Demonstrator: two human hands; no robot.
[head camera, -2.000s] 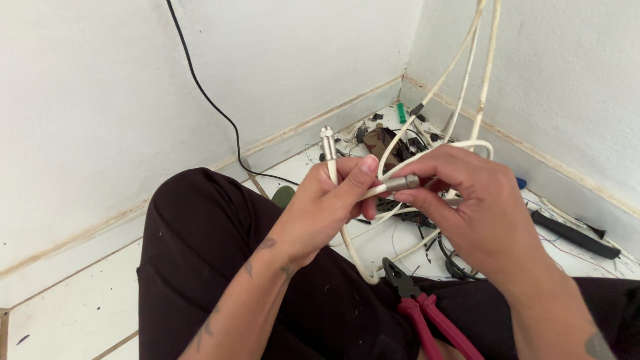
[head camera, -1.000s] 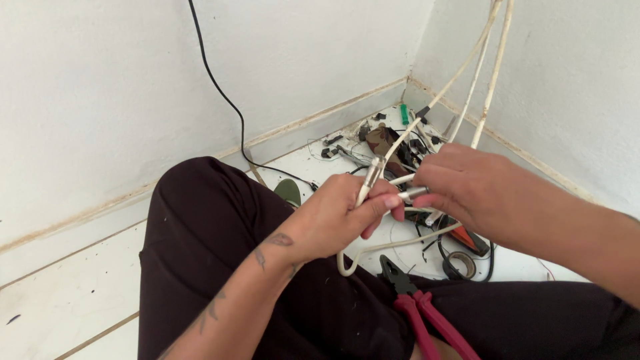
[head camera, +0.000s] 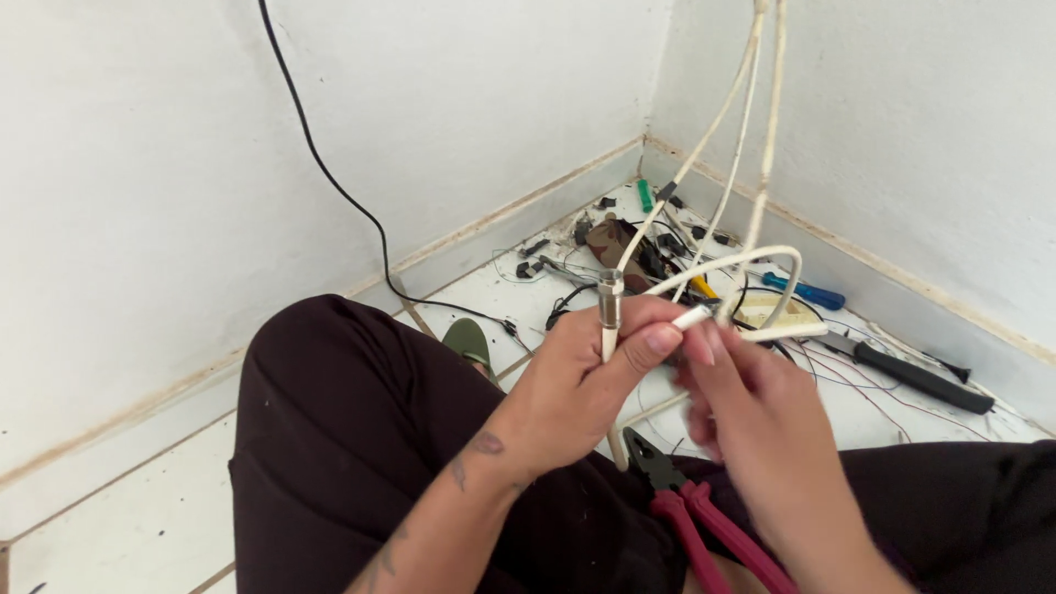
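A white coaxial cable (head camera: 691, 317) is pinched between the thumb and fingers of my left hand (head camera: 590, 379), its stripped end pointing right. A second cable end, capped with a metal coaxial connector (head camera: 610, 299), stands upright through the same hand. At the stripped end are the fingertips of my right hand (head camera: 742, 388), slightly blurred; whether they grip anything cannot be told. Pliers with red handles (head camera: 689, 503) rest by my lap, below both hands, jaws pointing up and left.
Behind my hands, the corner floor holds a green-handled tool (head camera: 644, 196), a camouflage pouch (head camera: 615, 247), a blue screwdriver (head camera: 804, 290), a black-handled knife (head camera: 920, 377), a cream plastic box (head camera: 775, 312) and wire scraps. White cables (head camera: 771, 132) hang at the right; a black cable (head camera: 309, 140) runs down the left wall.
Two seconds ago a metal connector was at the end of the cable between my hands; now that end shows bare. The upright connector remains at my left hand.
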